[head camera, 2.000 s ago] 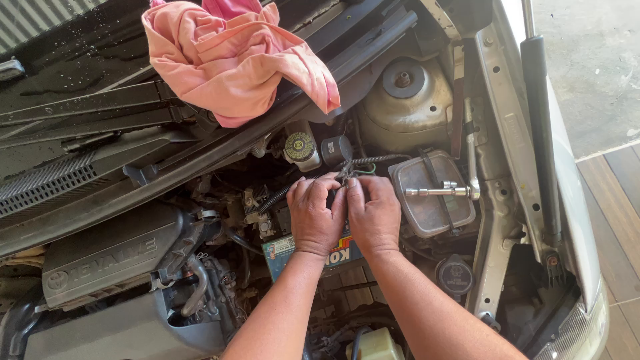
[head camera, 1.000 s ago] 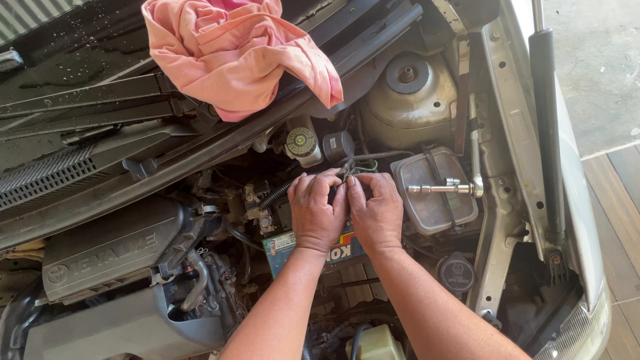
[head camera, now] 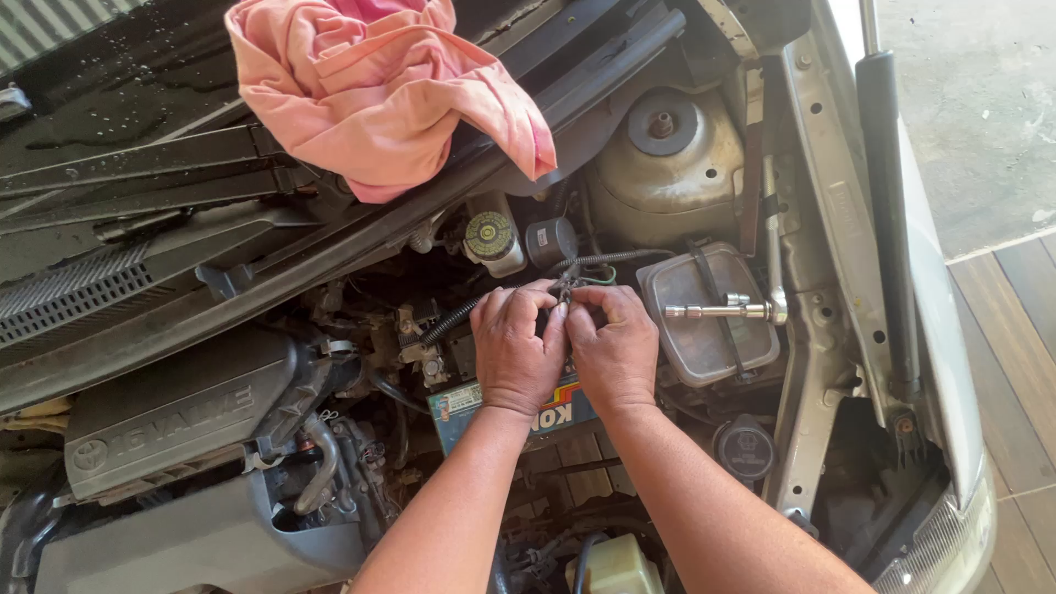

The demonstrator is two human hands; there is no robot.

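Above the car battery (head camera: 458, 406), my left hand (head camera: 518, 351) and my right hand (head camera: 615, 346) meet with bent fingers around a small dark metal piece, perhaps a battery terminal clamp (head camera: 565, 290), at the end of some wires. The fingertips pinch it from both sides and hide much of it. Black corrugated cable sleeving (head camera: 452, 320) runs behind my left hand, and a thin green wire (head camera: 601, 276) curves just beyond my right fingers. To the right, a ratchet wrench with a chrome socket extension (head camera: 718, 311) rests across a lidded plastic box (head camera: 701, 346) strapped in black.
A pink cloth (head camera: 388, 99) lies on the cowl beside the wiper arms. Beyond my hands are the brake fluid reservoir cap (head camera: 488, 235) and the strut tower (head camera: 668, 157). The engine cover (head camera: 181, 412) is at left, the hood gas strut (head camera: 887, 223) at right.
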